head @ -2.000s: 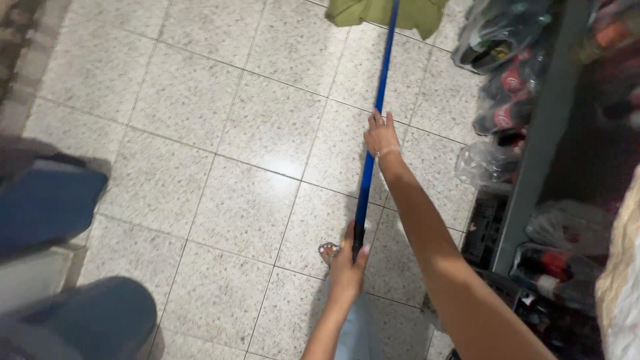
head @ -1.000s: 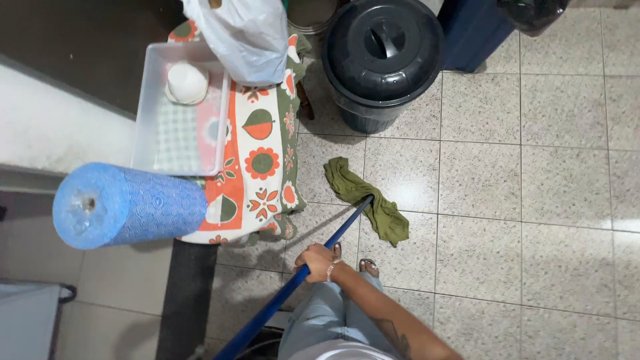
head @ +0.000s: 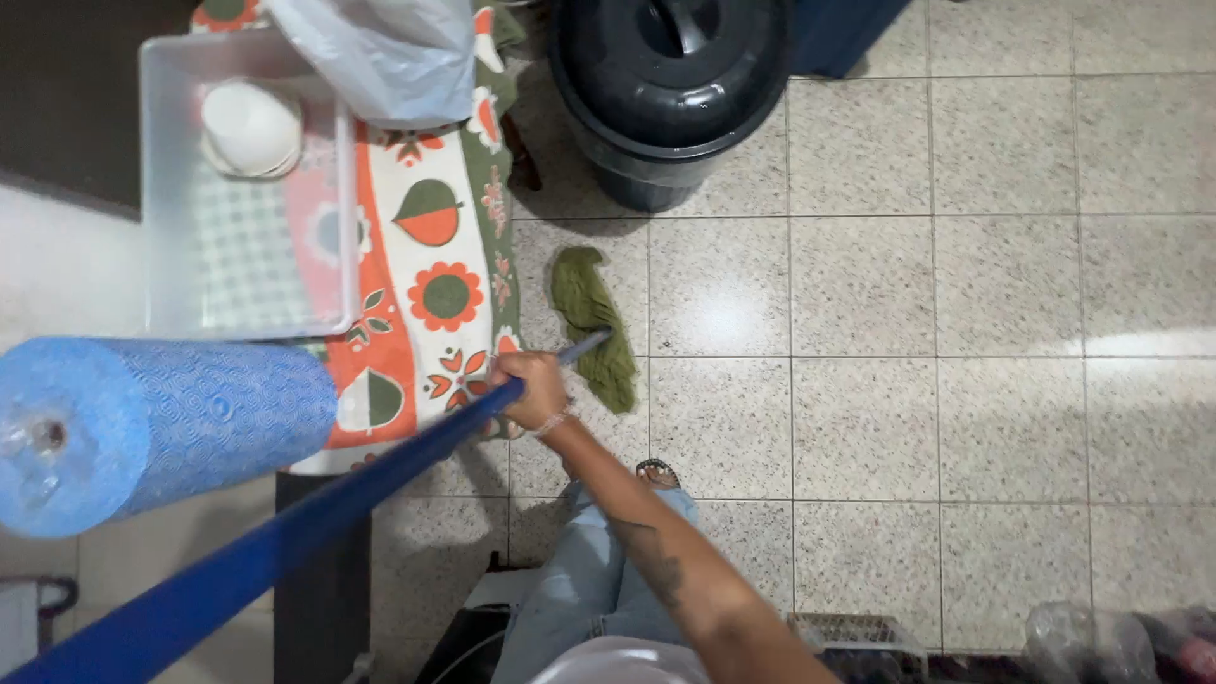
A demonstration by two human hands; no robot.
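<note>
My right hand (head: 534, 388) is closed around a long blue pole (head: 313, 518), which runs from the lower left toward the floor. At the pole's far end lies a bunched olive-green cloth (head: 597, 328) on the speckled tiles, just right of the cloth-covered table. My left hand is out of the frame, and the pole's upper end passes beyond the lower left edge.
A floral tablecloth (head: 445, 294) bears a clear plastic bin (head: 347, 237), a blue roll (head: 228, 408) and a plastic bag (head: 408, 66). A black lidded trash can (head: 665, 104) stands beyond the cloth. Bottles (head: 1092, 641) and a crate (head: 855, 632) are at the lower right.
The view has swung a lot since two seconds ago. My left hand, on the pole then, is out of sight. Since one second ago the green cloth has moved closer alongside the table.
</note>
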